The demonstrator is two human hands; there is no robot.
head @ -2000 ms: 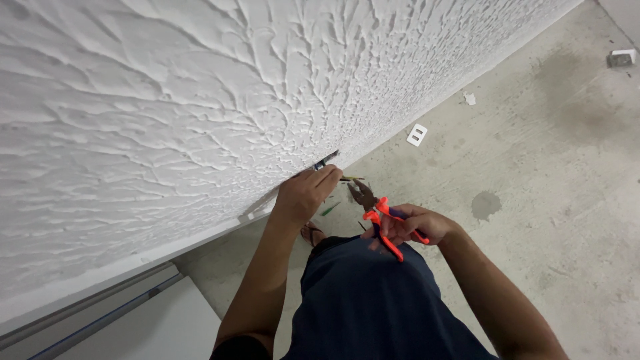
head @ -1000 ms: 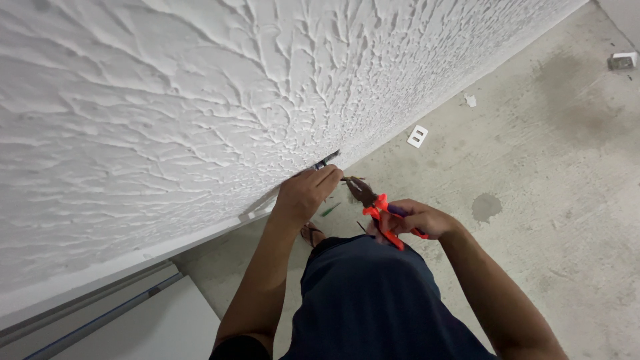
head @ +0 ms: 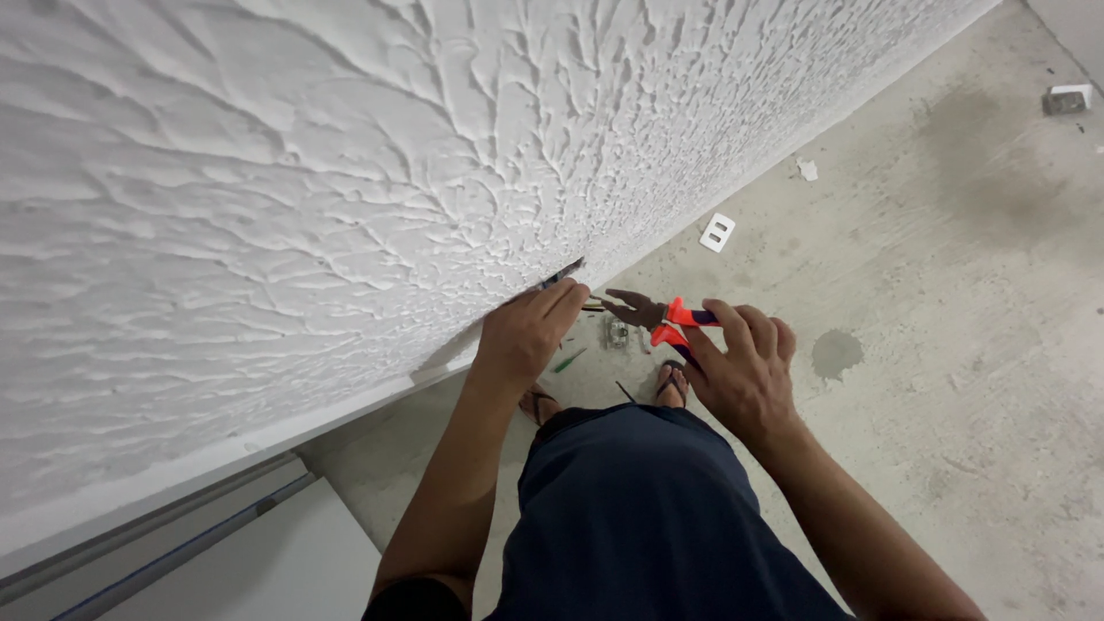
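My right hand (head: 749,366) holds combination pliers (head: 668,315) with orange and dark blue handles. Their jaws are spread and point left at thin electrical wires (head: 593,306); whether they touch is unclear. Those wires stick out beside the fingertips of my left hand (head: 528,332), which is against the textured white wall (head: 483,172) at a dark rectangular wall opening (head: 565,274). The fingers of my left hand are drawn together and seem to pinch the wires, though the fingertips' grip is partly hidden.
On the concrete floor lie a white faceplate (head: 718,233), a green-handled screwdriver (head: 569,360), a clear item (head: 617,333) and a white scrap (head: 806,169). A small grey and white block (head: 1066,100) is at far right. Grey pipes (head: 185,552) run at lower left. My feet stand below the opening.
The pliers' jaws have opened wider and their handles have spread. My right hand has shifted a little and turned. My left hand remains at the wall opening.
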